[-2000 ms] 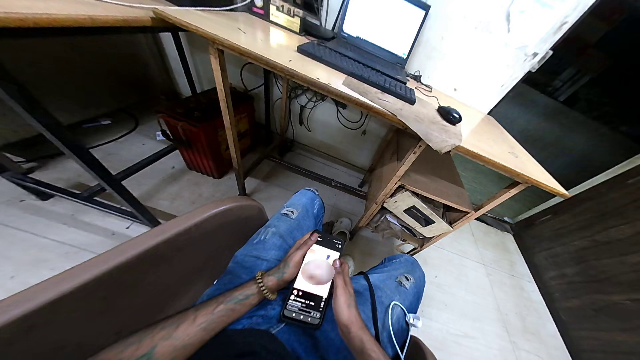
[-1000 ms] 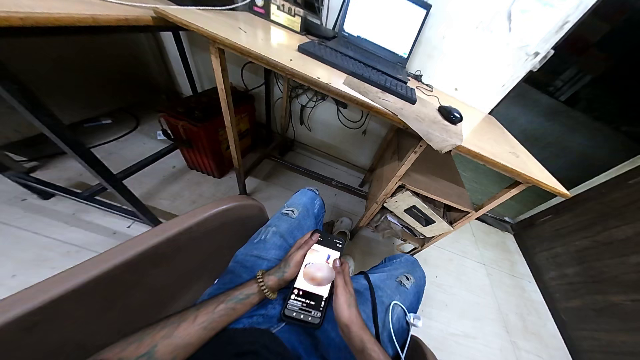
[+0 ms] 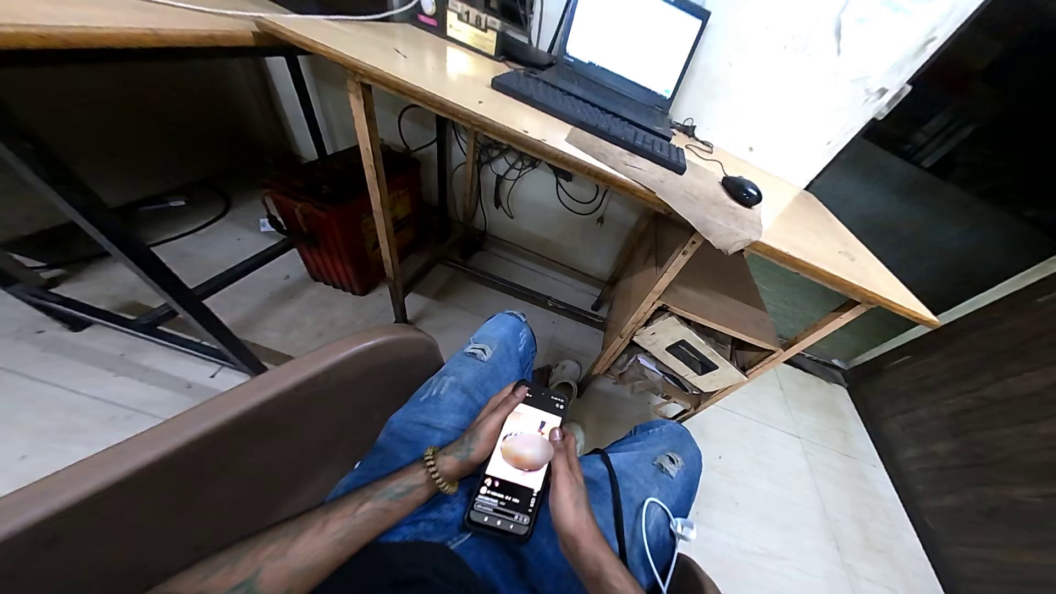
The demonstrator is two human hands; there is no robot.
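A smartphone with a lit screen rests upright between both hands, above my lap in torn blue jeans. My left hand, with a beaded bracelet at the wrist, grips the phone's left edge. On the opposite edge lies my right hand, its thumb at the side of the screen. The picture on the screen is partly blurred. A white cable with a plug and a black cord lie over my right thigh.
Ahead is a wooden desk with a laptop, a black keyboard and a mouse. A red battery-like case stands beneath it. The brown chair's armrest is at my left; a shelf holds a box.
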